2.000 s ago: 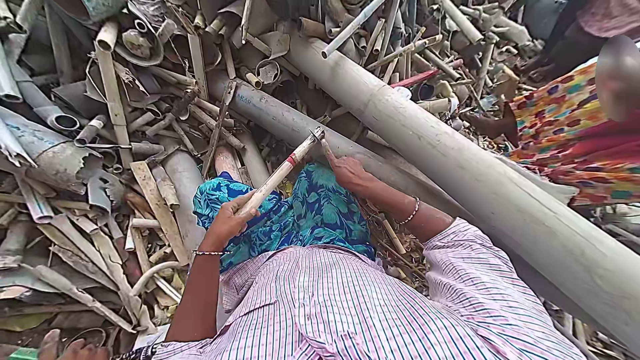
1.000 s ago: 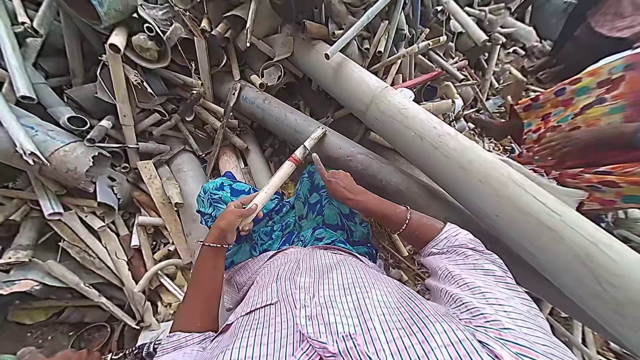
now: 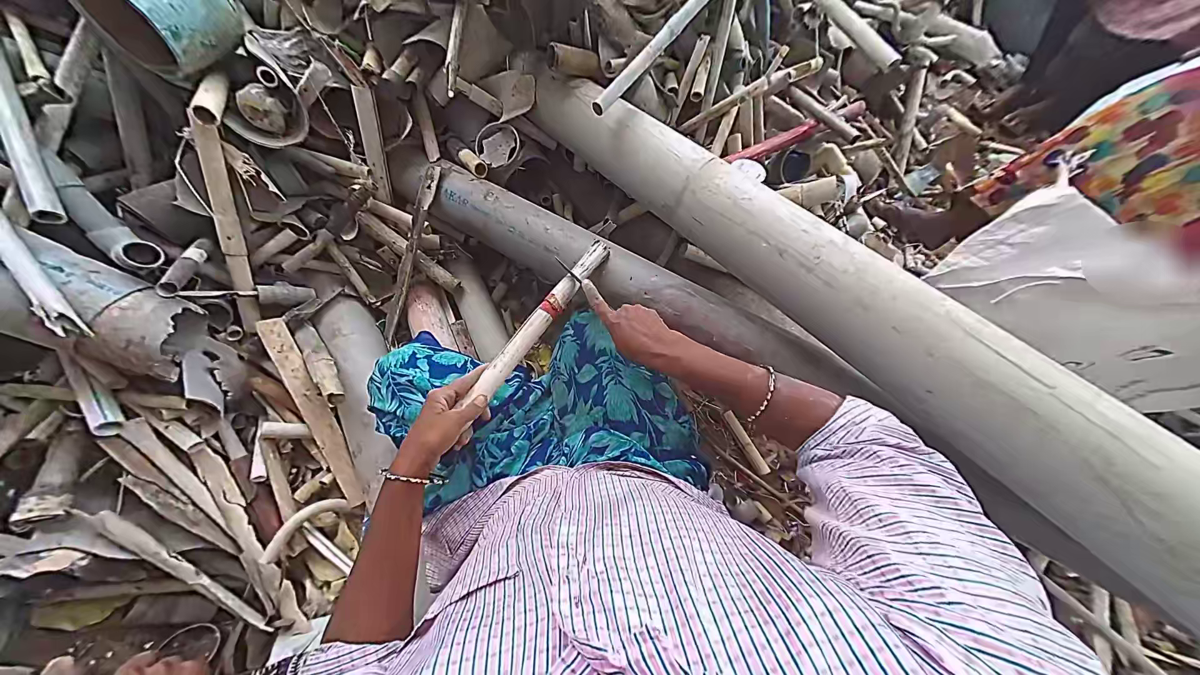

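Note:
My left hand is closed around the lower part of a dirty white pipe with a red band. The pipe slants up to the right over my blue patterned garment. Beside its upper end, my right hand grips a small thin-bladed tool, which looks like a knife. Its pale handle end shows past my fingers, and a narrow dark blade lies across the pipe just above the red band. How deep the blade sits cannot be told.
Two large grey pipes run diagonally beyond my hands. Broken pipe pieces are heaped at the left and top. At the right, a person in colourful patterned cloth is beside a whitish sheet or sack.
The whitish sheet or sack has come into view beside the person at the right. My left hand still holds the pipe, and my right hand stays near its upper end.

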